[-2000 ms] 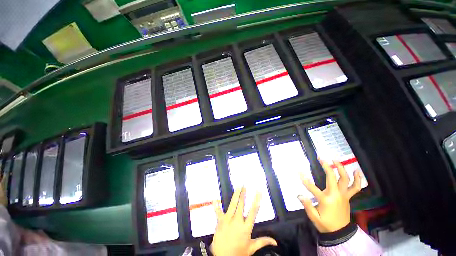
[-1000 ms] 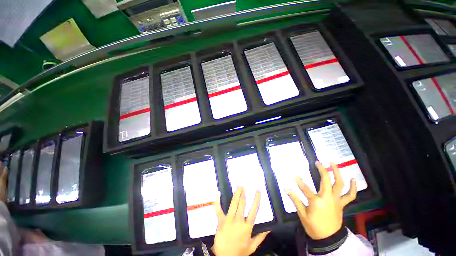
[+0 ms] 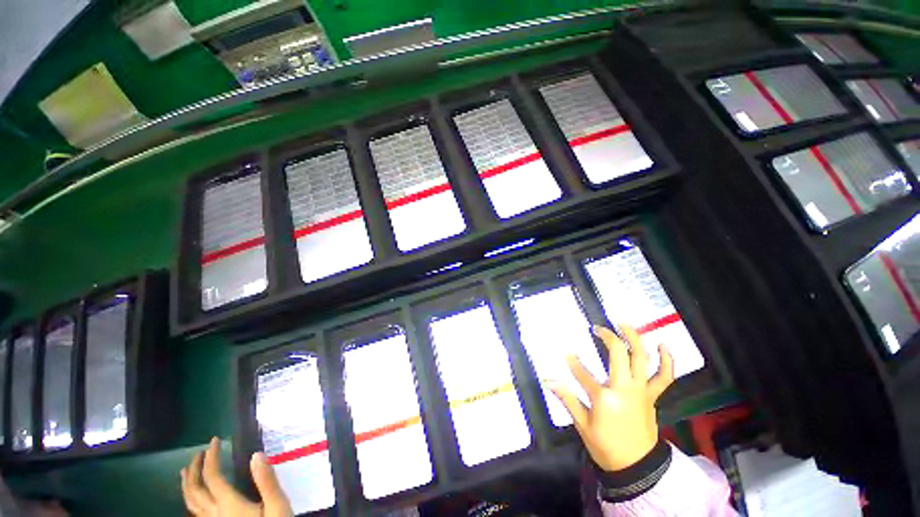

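Observation:
A black five-slot phone tray (image 3: 341, 331) lies in front of me with several lit smartphones. Its leftmost phone (image 3: 293, 414) shows a red band, the second an orange-red band, and the middle phone (image 3: 474, 389) a thin yellow band. The fourth is mostly white. The rightmost phone (image 3: 630, 283) shows text lines and a red band. My right hand (image 3: 617, 404) is spread, empty, over the fourth phone and the edge of the fifth. My left hand (image 3: 234, 495), cut off by the bottom edge, is empty with fingers apart at the tray's lower left corner.
Another tray (image 3: 274, 192) of phones with red bands lies behind. More phone trays stand at the left (image 3: 151, 374) and right (image 3: 752, 192). A panelled device (image 3: 280, 50) and papers (image 3: 93, 106) lie along the back. A red tray (image 3: 718, 429) shows at bottom right.
My left hand has moved left, away from the middle phone to the tray's left end. The middle phone now shows a yellow band. The view has shifted right.

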